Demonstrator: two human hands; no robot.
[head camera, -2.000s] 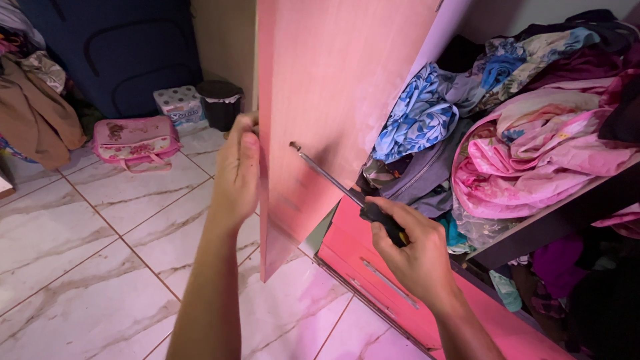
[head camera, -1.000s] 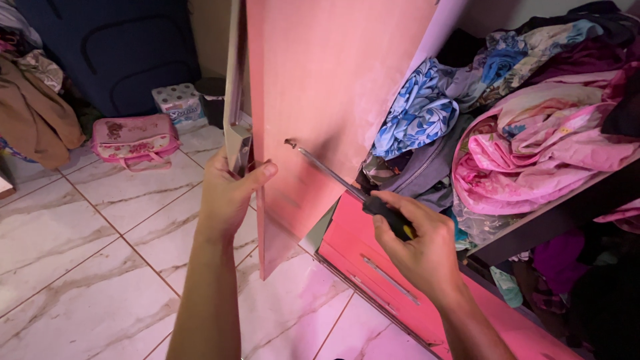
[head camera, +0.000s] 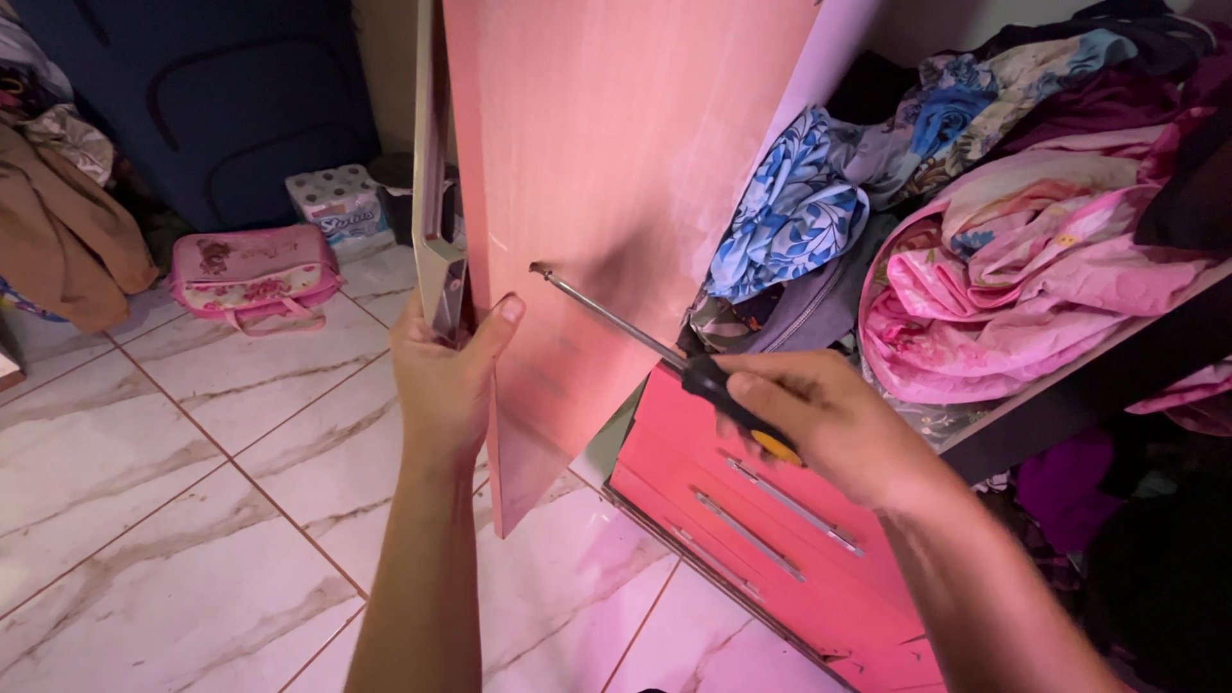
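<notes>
My right hand (head camera: 808, 414) grips the black and yellow handle of a screwdriver (head camera: 616, 322). The screwdriver's tip rests at a small dark hole or screw (head camera: 539, 269) in the face of a pink wooden door panel (head camera: 597, 173). My left hand (head camera: 448, 371) is wrapped around the lower end of a long pale handle (head camera: 441, 260) on the far side of the door's left edge, its thumb lying near that edge. My left fingers are partly hidden behind the handle.
Pink drawers (head camera: 751, 520) with metal handles stand below the door. Clothes (head camera: 1039, 279) are heaped on a shelf (head camera: 1078, 385) at the right. A pink bag (head camera: 255, 274), a pack of paper rolls (head camera: 337, 202), a dark bin (head camera: 395, 192) and a blue suitcase (head camera: 250, 96) are at the left.
My left hand has shifted from flat along the door's edge to around the pale handle, which has come into view beside the door. The screwdriver tip stays at the same spot.
</notes>
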